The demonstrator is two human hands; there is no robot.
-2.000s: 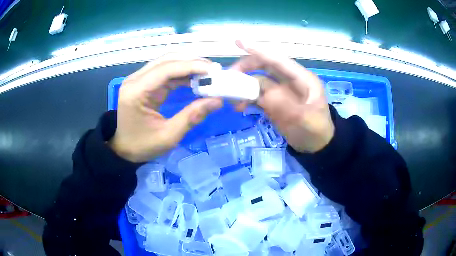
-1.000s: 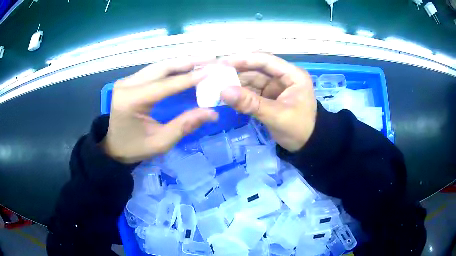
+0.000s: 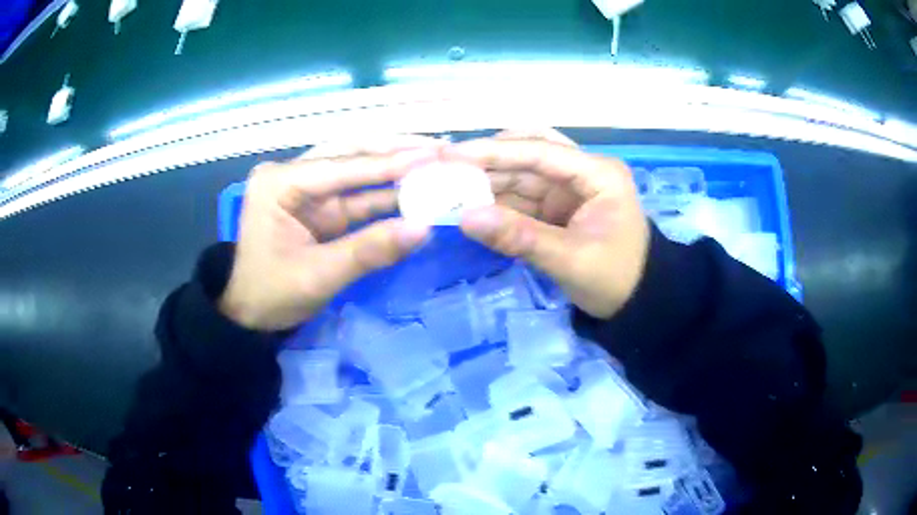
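Observation:
A bright white unit [image 3: 445,193] is held between my two bare hands above the blue bin [image 3: 782,216]. My left hand [image 3: 317,231] grips its left side with fingers above and thumb below. My right hand [image 3: 568,216] grips its right side the same way. The unit is overexposed, so I cannot tell whether a clear case is around it. The bin below holds many frosted clear cases [image 3: 402,357], some with small black rectangles. My hands and sleeves hide parts of the bin.
Beyond the bin runs a bright belt edge rail [image 3: 422,106]. Behind it, the dark green conveyor belt [image 3: 402,35] carries spaced white units with leads, one at the top left [image 3: 195,14]. A dark grey ledge [image 3: 111,272] lies around the bin.
The white unit has turned from lying lengthwise to a rounded, shorter face. My left fingers and thumb have closed in on it. The units on the belt have shifted.

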